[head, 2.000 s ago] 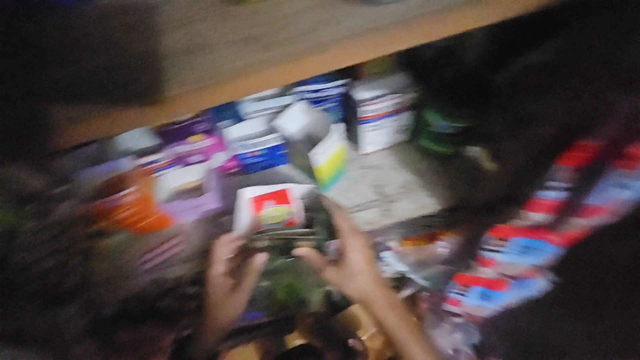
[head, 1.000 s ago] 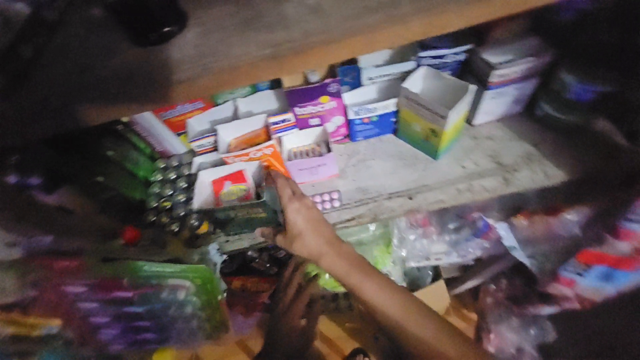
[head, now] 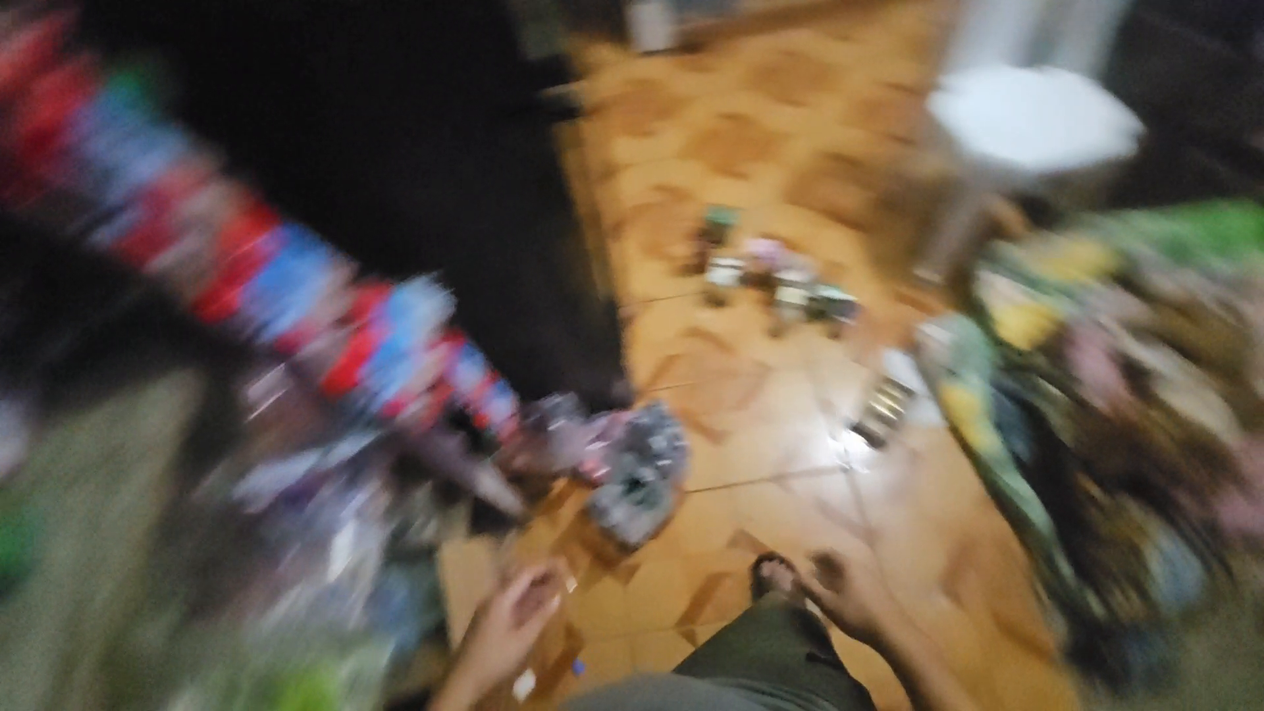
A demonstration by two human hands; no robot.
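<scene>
The view is strongly blurred. My left hand [head: 521, 604] hangs low over the tiled floor, its fingers loosely curled; whether something small and pale at its fingertips is held cannot be told. My right hand [head: 839, 591] is beside my leg in dark trousers [head: 780, 652], with nothing seen in it. Between the hands a foot in a dark sandal [head: 772, 575] rests on the floor. Above my left hand lies a grey, crumpled-looking plastic bundle [head: 640, 474].
Red and blue packets [head: 296, 286] hang in a strip at the left. Small containers [head: 790, 286] stand on the orange tiled floor [head: 711, 375]. A white stool or chair [head: 1035, 118] is at the upper right, above a heap of patterned cloth [head: 1086, 395].
The view has swung from the shelf of boxes to the floor. My right hand, on the green open box a second ago, is now off it and lowered beside my leg.
</scene>
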